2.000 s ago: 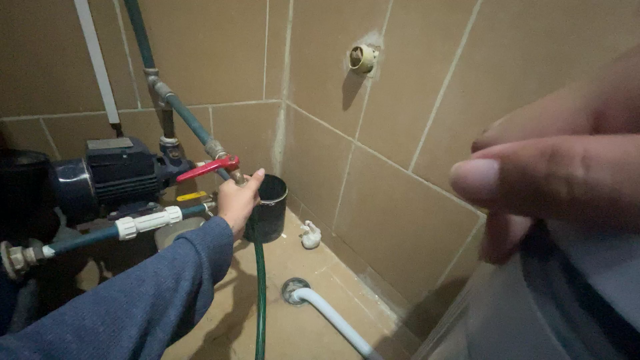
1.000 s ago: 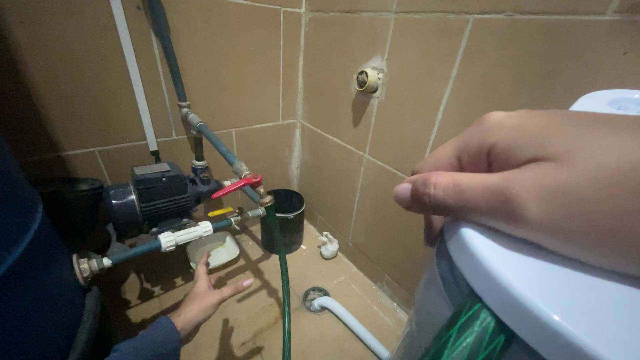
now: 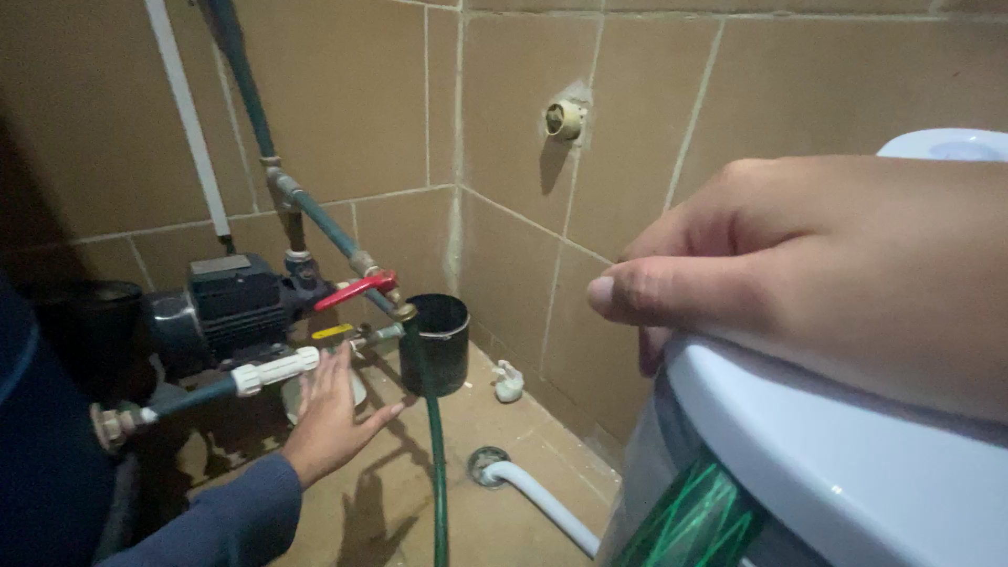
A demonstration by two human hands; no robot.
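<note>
My left hand (image 3: 335, 421) is spread, palm toward the pipes, its fingertips by the white union fitting (image 3: 277, 370) and the yellow-handled valve (image 3: 334, 331). It holds nothing that I can see. Above it, the red lever (image 3: 356, 290) of a ball valve sits on the green pipe (image 3: 327, 223). A green hose (image 3: 438, 480) hangs down from the valve outlet. My right hand (image 3: 756, 260) rests over the edge of a white plastic machine top (image 3: 827, 457), thumb and fingers bent over the rim; what lies under the fingers is hidden.
An electric water pump (image 3: 236, 307) stands behind the pipes, beside a dark blue tank (image 3: 39, 441). A black bucket (image 3: 435, 354) is in the corner. A white drain hose (image 3: 543, 504) enters the floor drain (image 3: 488, 466). A capped pipe stub (image 3: 564, 120) juts from the tiled wall.
My left hand has come off the hose end by the red-levered valve, dropped lower, then risen to the white fitting. My right hand has settled onto the machine's edge.
</note>
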